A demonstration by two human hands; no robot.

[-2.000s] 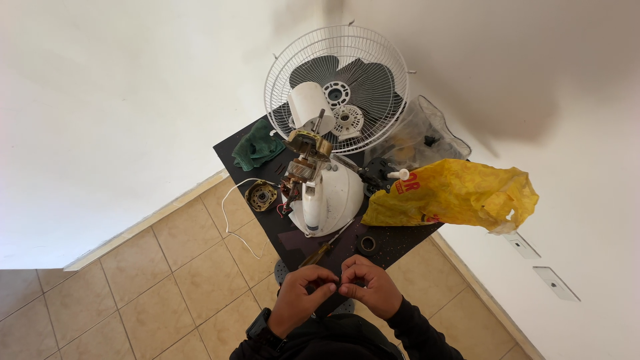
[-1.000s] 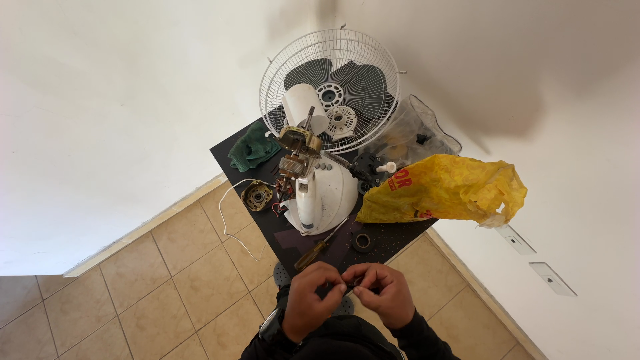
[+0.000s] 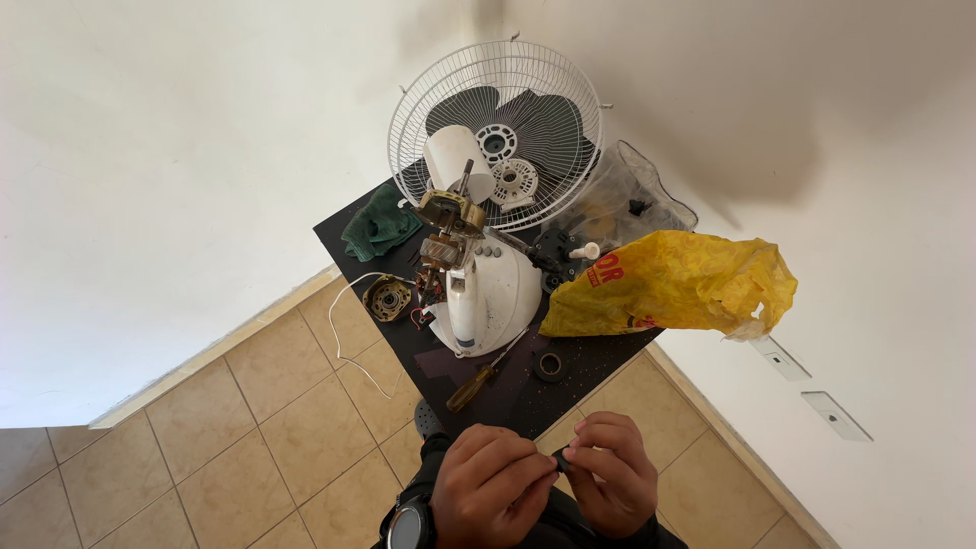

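Note:
My left hand (image 3: pixel 492 484) and my right hand (image 3: pixel 610 473) meet at the fingertips below the table's near corner. Between them they pinch a small dark piece (image 3: pixel 562 459), too small to identify. Beyond my hands a screwdriver with an amber handle (image 3: pixel 470 389) lies on the black table (image 3: pixel 526 412), beside a roll of black tape (image 3: pixel 550 366). A white fan base (image 3: pixel 503 297) stands behind these, with an exposed motor (image 3: pixel 446 248) and its shaft above it. A round metal motor cover (image 3: pixel 387 298) lies left of the base.
At the back stands a wire fan grille (image 3: pixel 400 137) around dark blades (image 3: pixel 461 110), with a white cylindrical cover (image 3: pixel 450 156) in front. A green cloth (image 3: pixel 379 225) lies left; a yellow plastic bag (image 3: pixel 679 282) and a clear bag (image 3: pixel 640 171) lie right. A white cord (image 3: pixel 343 354) hangs over the left edge.
Both hands stay together at the fingertips with the small piece; my fingers have shifted, and the dark piece shows more plainly between them now. The things on the table have not plainly moved.

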